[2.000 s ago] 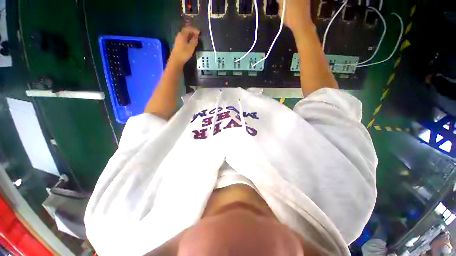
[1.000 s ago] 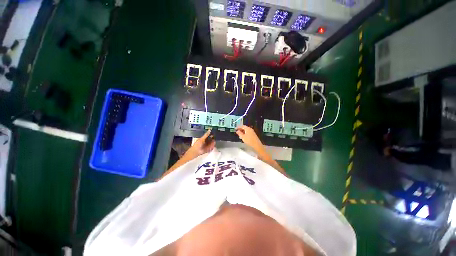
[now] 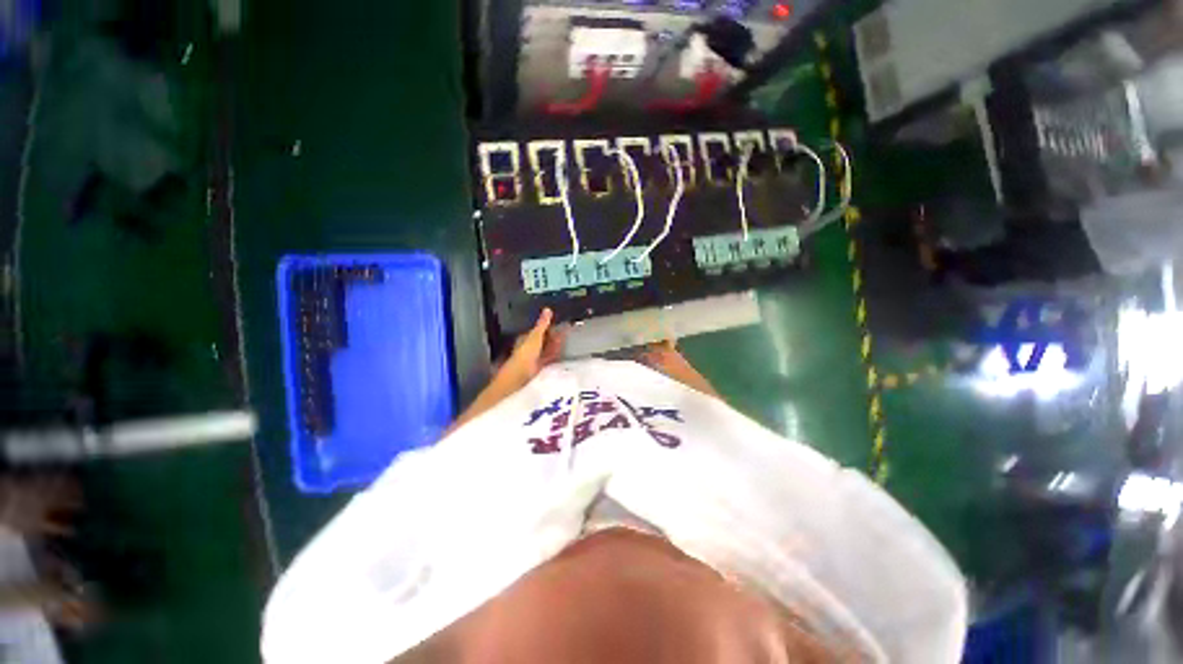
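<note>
The black test fixture (image 3: 675, 276) lies in front of me, with a row of pale-framed sockets (image 3: 550, 174) along its far side. Thin white cords (image 3: 673, 214) loop from the sockets to two pale green port panels (image 3: 557, 274). My left hand (image 3: 535, 345) is at the fixture's near left edge, blurred; whether it holds anything cannot be told. My right hand (image 3: 664, 355) is mostly hidden at the pale front strip (image 3: 688, 324), by my shirt; its fingers cannot be made out.
A blue tray (image 3: 389, 370) with rows of small black units (image 3: 315, 357) along its left side lies left of the fixture. A grey test cabinet (image 3: 538, 62) with red wires stands behind. Yellow-black floor tape (image 3: 858, 305) runs at the right. Blurred arms show at the far lower left.
My hands were at the left port panel a second ago; now they are at the fixture's near edge, my right hand mostly hidden. The view has shifted and turned slightly.
</note>
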